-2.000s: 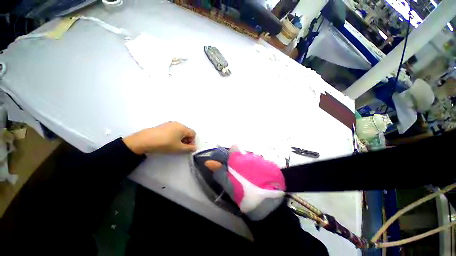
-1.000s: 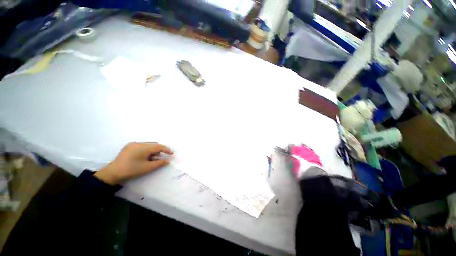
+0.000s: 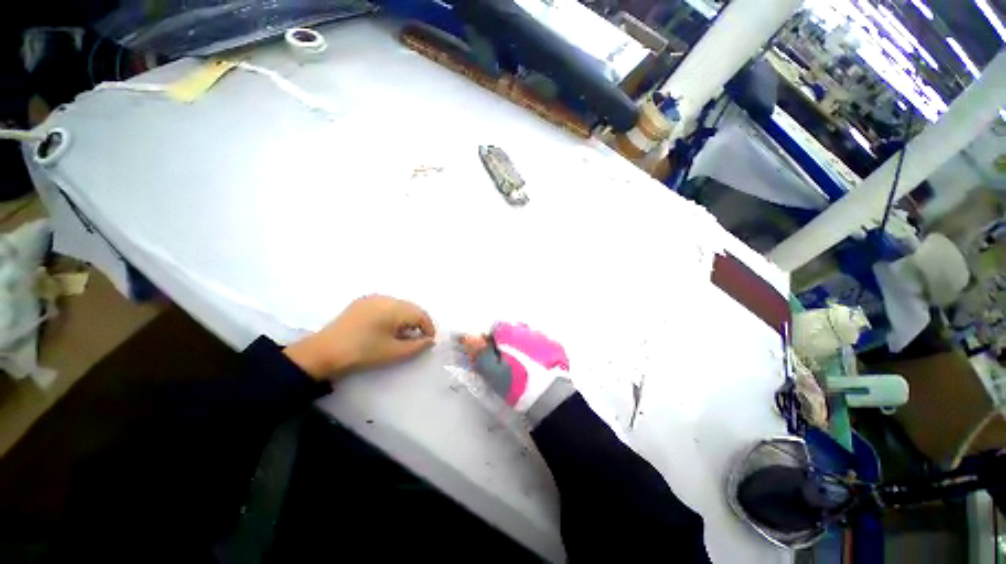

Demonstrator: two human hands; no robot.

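A white lace-like fabric piece (image 3: 468, 381) lies at the table's front edge, hard to see against the white cloth. My left hand (image 3: 381, 334) is bare, and its thumb and forefinger pinch the piece's upper left end. My right hand (image 3: 518, 361), in a pink, white and grey fingerless glove, is close to its right, fingertips bent down onto the same piece. The grip under these fingertips is partly hidden. The steam iron (image 3: 778, 496) rests at the table's right edge, away from both hands.
Dark slim snips (image 3: 637, 401) lie right of my gloved hand. A grey-brown wrapped tool (image 3: 504, 175) lies farther back. A reddish-brown card (image 3: 750, 288) is at the back right. A pale green handled object (image 3: 871, 391) stands beyond the right edge. Tape rolls (image 3: 52, 147) are far left.
My right hand has let go of the iron and come back left beside my left hand. The iron now sits at the right edge. The fabric piece is now drawn between both hands.
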